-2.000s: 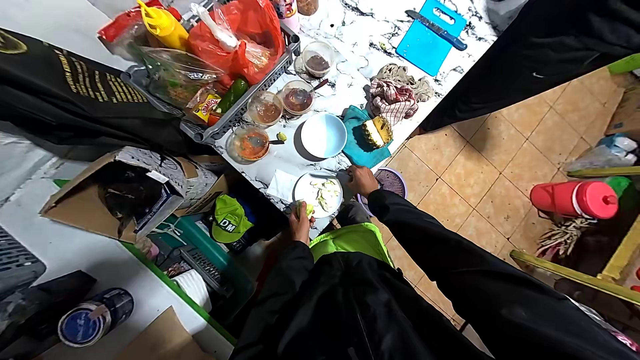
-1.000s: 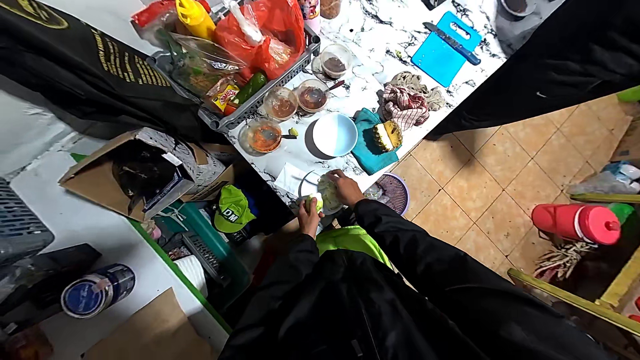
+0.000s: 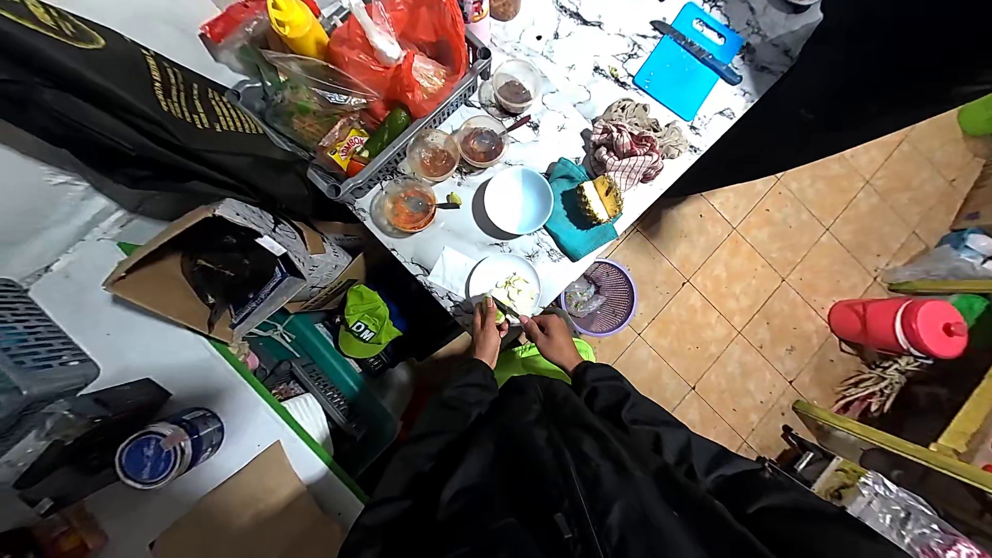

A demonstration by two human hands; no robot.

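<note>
My left hand [image 3: 488,335] holds a small green piece of fruit or vegetable [image 3: 497,315] at the near edge of a white plate [image 3: 480,279]. Pale slices with green rims [image 3: 515,291] lie on that plate. My right hand [image 3: 551,338] is closed around something at the plate's near right edge, with a thin blade-like part beside the green piece; it looks like a small knife. Beyond the plate stands a white bowl [image 3: 518,201]. To the bowl's right a cut piece of pineapple [image 3: 599,199] rests on a teal cloth [image 3: 570,231].
Several plastic cups of sauce [image 3: 409,205] stand left of the bowl, beside a grey crate [image 3: 457,92] of groceries. A knife [image 3: 697,53] lies on a blue cutting board [image 3: 674,76]. A purple basket [image 3: 626,306] stands below the table's right edge. A checked cloth [image 3: 626,155] lies behind the pineapple.
My right hand was over the plate one second ago and is now at its near right edge. The slices on the plate show more plainly now.
</note>
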